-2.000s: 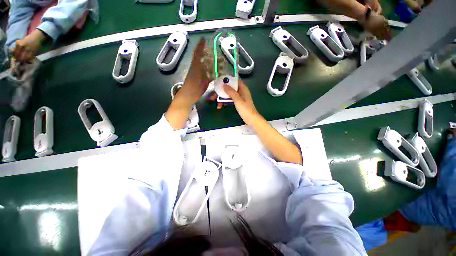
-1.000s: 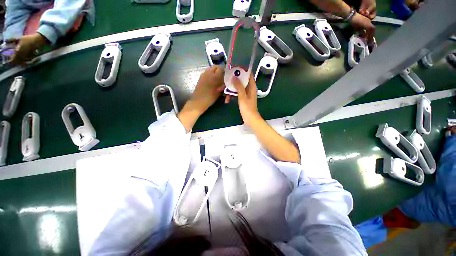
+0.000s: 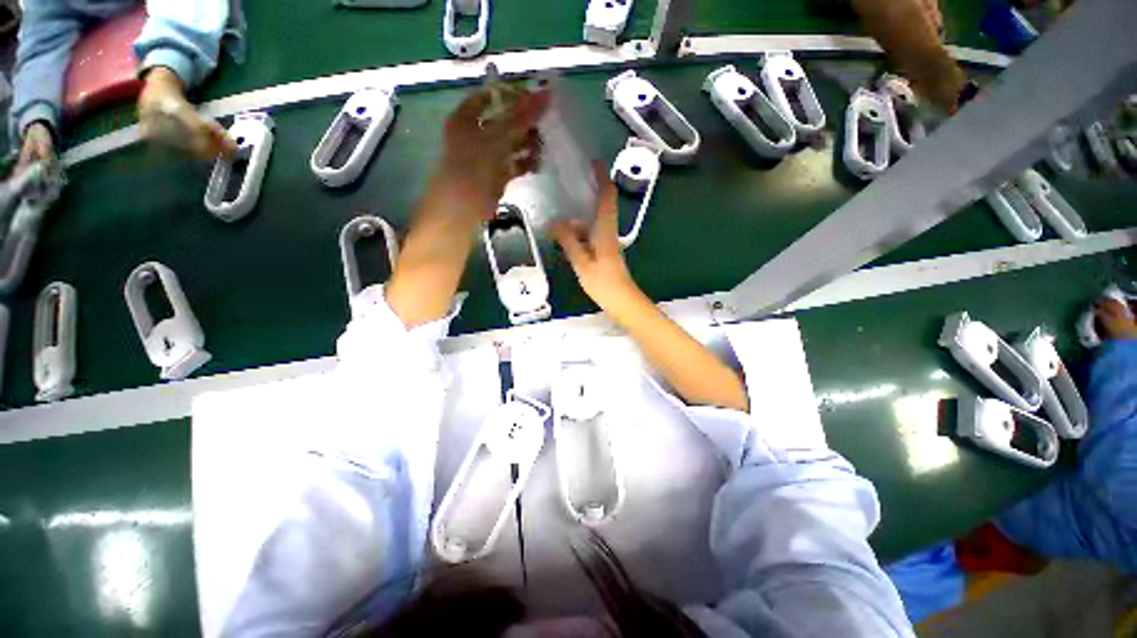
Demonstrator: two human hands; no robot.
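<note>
A blurred white lamp unit (image 3: 556, 175) is held over the green belt. My right hand (image 3: 594, 243) grips its lower end. My left hand (image 3: 493, 131) is raised at the unit's upper left, blurred; whether it grips the unit is hard to tell. No lit strip shows on the held unit. Another white unit (image 3: 516, 264) lies on the belt just below my hands. Two units, a left one (image 3: 490, 481) and a right one (image 3: 587, 446), lie side by side on the white board (image 3: 312, 424), with a thin dark cable (image 3: 516, 474) at the left one.
Several white units lie on the belt (image 3: 287, 274) on both sides. A slanting grey post (image 3: 923, 162) stands at right, rising from the pale rail (image 3: 873, 284). Several units (image 3: 1004, 430) lie loosely at far right. Other workers' hands (image 3: 175, 115) show across the belt and at the right edge.
The held unit has tilted and blurred, and its red or green glow no longer shows. My left hand has risen beside it. Belt units have shifted left.
</note>
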